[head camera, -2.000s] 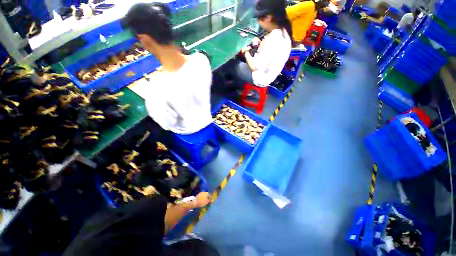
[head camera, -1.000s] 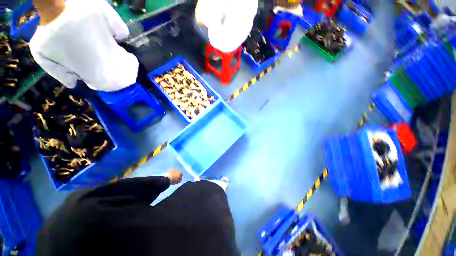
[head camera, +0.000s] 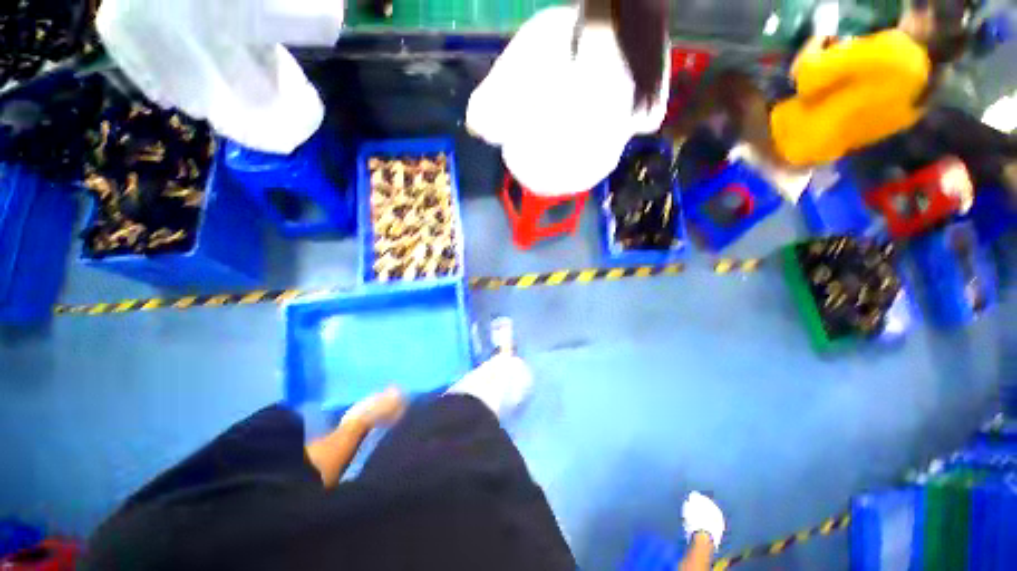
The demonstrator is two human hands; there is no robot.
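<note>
A shallow blue bin (head camera: 379, 348) lies on the floor in front of my legs and looks empty. My left hand (head camera: 377, 409) is bare and blurred, at the bin's near edge between my dark-clothed thighs; whether it grips the rim cannot be told. My right hand (head camera: 703, 515), in a white glove, is low at the bottom right, away from the bin; its fingers are too blurred to read.
A bin of pale pieces (head camera: 413, 218) touches the blue bin's far side. A deep bin of dark bundles (head camera: 145, 184) stands left. Seated people in white (head camera: 558, 106) and yellow (head camera: 853, 95) line the bench. A green crate (head camera: 853, 288) stands right; stacked bins (head camera: 948, 524) lie lower right.
The view has swung right and down, so the bins lie straighter ahead and the bench is higher in the picture. My gloved right hand has come into view. My left hand remains near the bin.
</note>
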